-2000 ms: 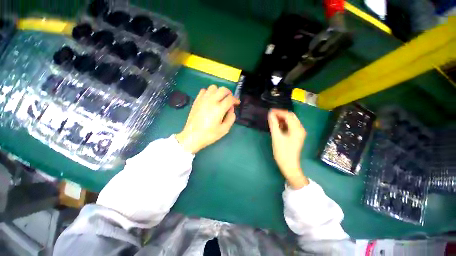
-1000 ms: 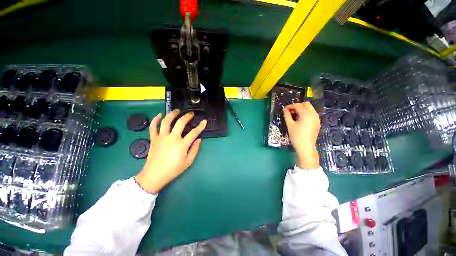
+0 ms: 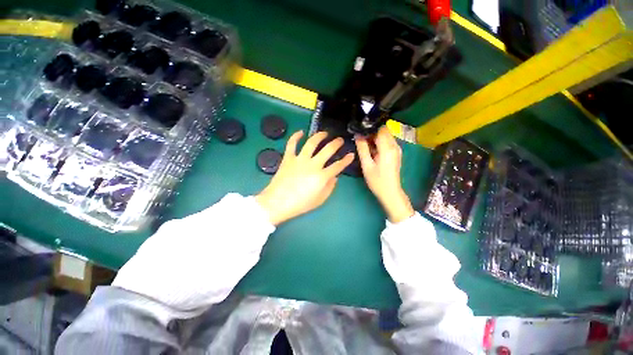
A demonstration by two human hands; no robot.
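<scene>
The black toggle clamp press stands at the upper middle, its red handle raised at the top edge. My left hand lies with spread fingers over the left part of the black press nest. My right hand is at the right side of the nest with thumb and fingertips close together under the press tip; whether they pinch a small part cannot be seen. Three round black housings lie on the green mat left of my left hand. The parts box with tiny silvery bits is to the right.
Stacked clear blister trays with black rounds fill the left. Another filled blister tray is at the right, with clear trays beyond it. A yellow post slants behind the parts box. A white-grey machine shows at the lower right edge.
My right hand has moved left from the parts box to the press nest. My left hand stays at the nest. The camera view has turned, tilting the bench.
</scene>
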